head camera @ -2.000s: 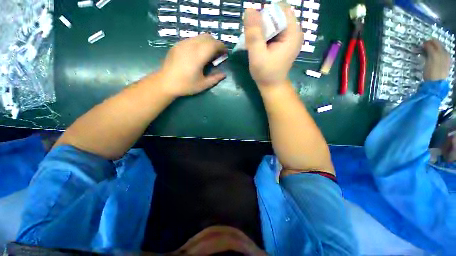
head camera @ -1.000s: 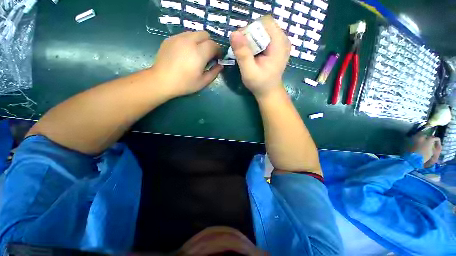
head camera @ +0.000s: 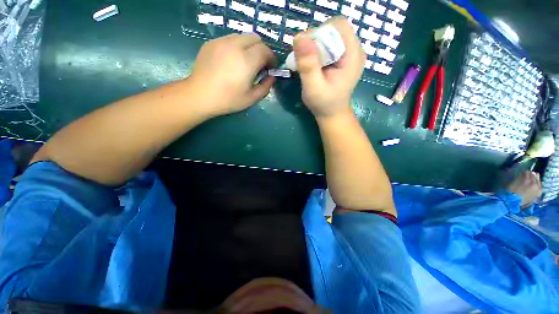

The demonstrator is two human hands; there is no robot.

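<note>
My left hand (head camera: 231, 73) holds a small white plastic housing (head camera: 280, 73) between its fingertips, above the green mat in front of the tray. My right hand (head camera: 329, 73) is closed around a white glue bottle (head camera: 331, 44) with a printed label. The bottle is tilted and its nozzle end points down and left at the housing. I cannot tell whether the nozzle touches the housing. My fingers hide part of both things.
A parts tray (head camera: 189, 30) with rows of white housings lies beyond my hands. Red-handled pliers (head camera: 439, 80), a purple lighter (head camera: 407, 82) and loose housings (head camera: 390, 141) lie right. A second tray (head camera: 490, 98) and a neighbour's hand (head camera: 524, 187) are far right. A plastic bag (head camera: 21, 61) lies left.
Since the first frame my right hand and the bottle have come lower, near the housing. The neighbour's hand has left the second tray. The view has shifted slightly.
</note>
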